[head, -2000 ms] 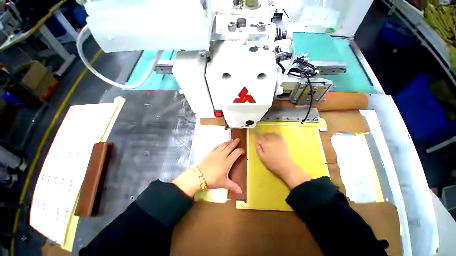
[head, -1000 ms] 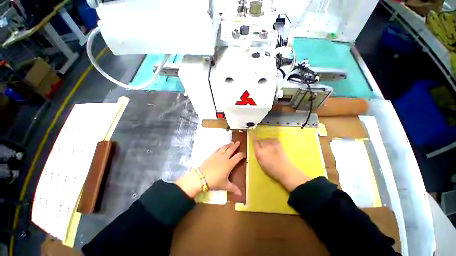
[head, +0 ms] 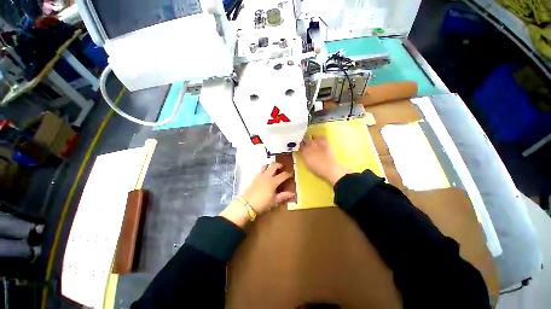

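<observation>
My left hand (head: pixel 264 190) lies flat with spread fingers on a reddish-brown strap strip (head: pixel 284 166) at the left edge of the yellow cover plate (head: pixel 338 158). My right hand (head: pixel 318 158) rests on the yellow plate's upper left part, fingers curled, close to the machine head; whether it holds a small tool cannot be told. The large brown main panel (head: pixel 290 259) lies under the plate and spreads toward me. The white sewing machine head (head: pixel 270 111) with its red logo stands just behind my hands and hides the strip's far end.
Spare reddish-brown strips (head: pixel 130 232) lie on a marked white sheet (head: pixel 93 223) at left. A white side plate (head: pixel 414 156) lies right of the yellow plate. A metal clamp bar (head: pixel 336 113) stands behind it. A dark control screen (head: pixel 145 15) hangs above left. A person's legs show at far left.
The view has shifted, showing more of the screen and panel. The yellow plate and panel sit farther back toward the machine, nearer its head. Both hands have gone with them, still on strip and plate.
</observation>
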